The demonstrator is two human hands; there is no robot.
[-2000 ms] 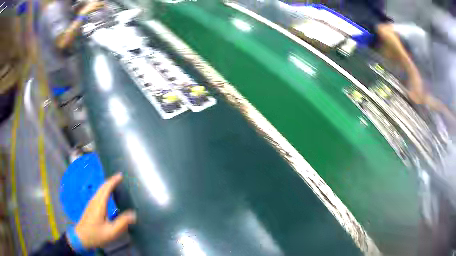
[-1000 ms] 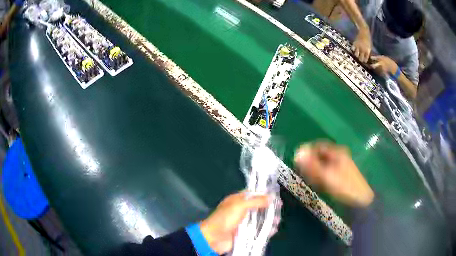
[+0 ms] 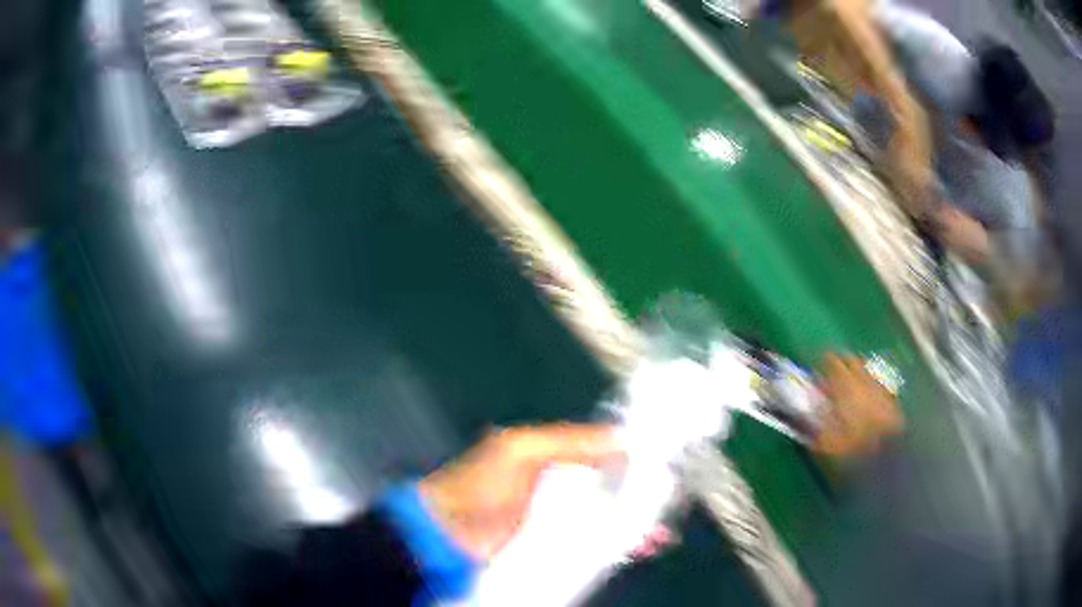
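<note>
The frame is strongly blurred. My left hand, with a blue wristband, is closed on the bagged cord coil, a bright white bundle over the conveyor's near edge. My right hand is at the power strip housing, to the right of the bag over the green belt. Only a short part of the housing shows between bag and hand. The fingers of my right hand are too blurred to make out, but they appear closed around the housing.
Two power strip housings lie side by side on the dark green bench at upper left. The green conveyor belt runs diagonally. Across it, a person reaches over more housings. A blue stool stands at far left.
The housing that lay on the belt beyond the bag now shows only partly, beside my right hand. My right hand has moved from above the belt onto it. The view has shifted.
</note>
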